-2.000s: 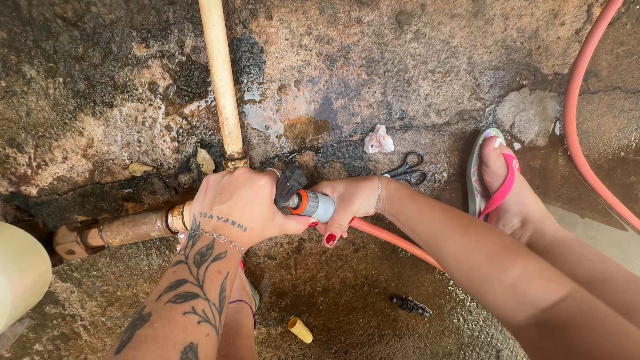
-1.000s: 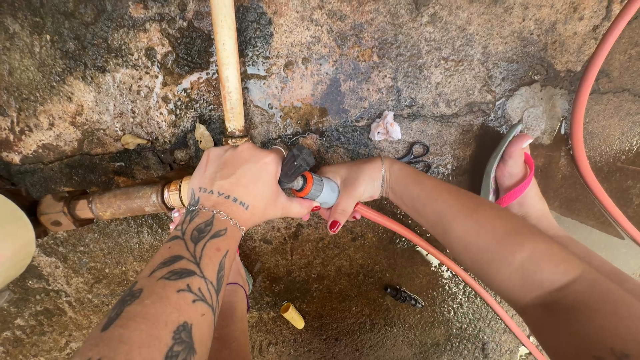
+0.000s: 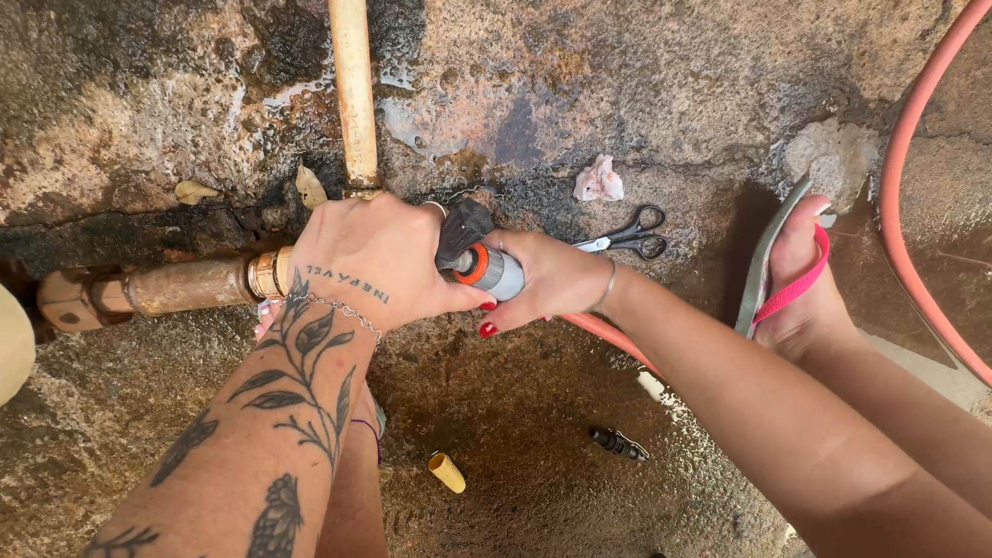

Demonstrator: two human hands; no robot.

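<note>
My left hand (image 3: pixel 372 260) wraps around the pipe joint, covering it, close beside a black tap handle (image 3: pixel 463 232). Gripped in my right hand (image 3: pixel 546 279) is a grey hose connector with an orange ring (image 3: pixel 494 271), sitting at the tap's outlet; whether the two are locked together cannot be told. The salmon-coloured hose (image 3: pixel 612 333) runs from under my right hand toward the lower right. A beige upright pipe (image 3: pixel 355 93) and a rusty horizontal pipe (image 3: pixel 190 285) meet near my left hand.
Black-handled scissors (image 3: pixel 629 234) and a crumpled pinkish scrap (image 3: pixel 599 180) lie right of my hands. Lower down are a yellow plastic piece (image 3: pixel 447 472) and a black fitting (image 3: pixel 618 445). My sandalled foot (image 3: pixel 798 287) stands at right, near a hose loop (image 3: pixel 899 194). The ground is wet.
</note>
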